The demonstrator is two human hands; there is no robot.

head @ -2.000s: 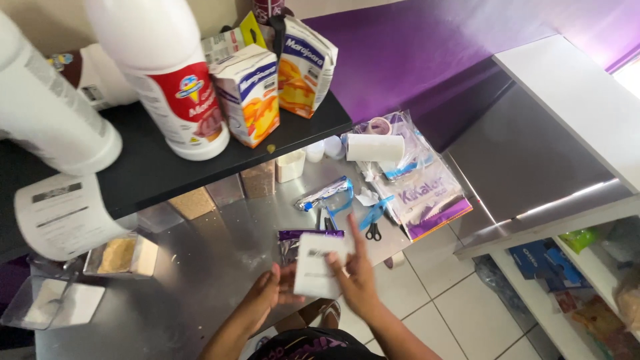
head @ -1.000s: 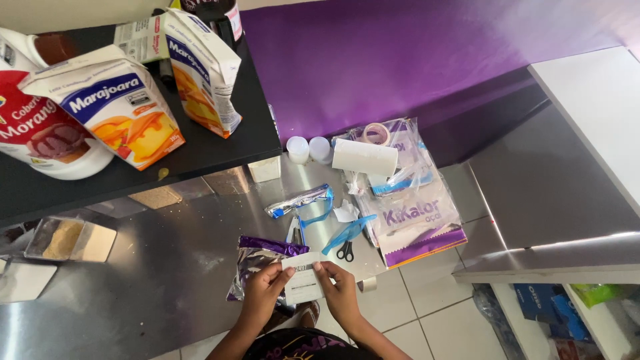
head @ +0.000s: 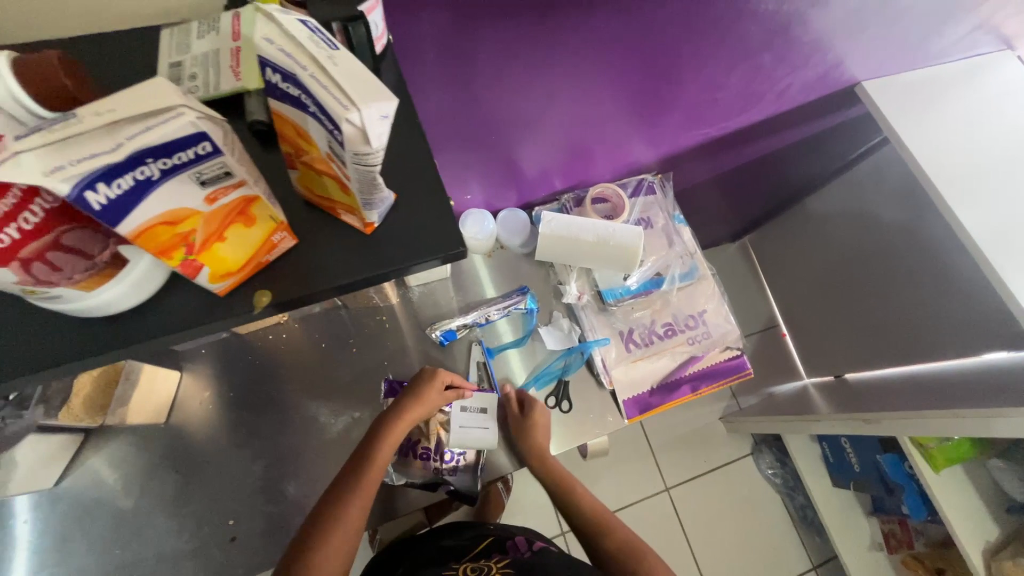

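Observation:
My left hand (head: 430, 396) pinches the top edge of a small printed paper slip (head: 474, 422), which hangs over a purple and clear plastic bag (head: 436, 456) at the steel counter's front edge. Just right of the slip is my right hand (head: 526, 418), its fingers curled near a thin blue edge beside a stapler-like metal tool (head: 480, 366); whether it grips anything cannot be told. Black-handled scissors (head: 559, 396) lie right of it, partly under blue plastic film (head: 566, 362). A silver and blue packet (head: 482, 314) lies farther back.
Flat printed bags (head: 664, 336) lie on the right, with a white paper roll (head: 590, 242) and a tape roll (head: 607, 202) on them. Two white cups (head: 478, 230) stand beside these. A black shelf (head: 352, 264) holding cartons (head: 192, 192) overhangs the counter (head: 264, 448) at left.
The slip was held between both hands in front of me; now it hangs from my left hand over the bag, and my right hand is beside it.

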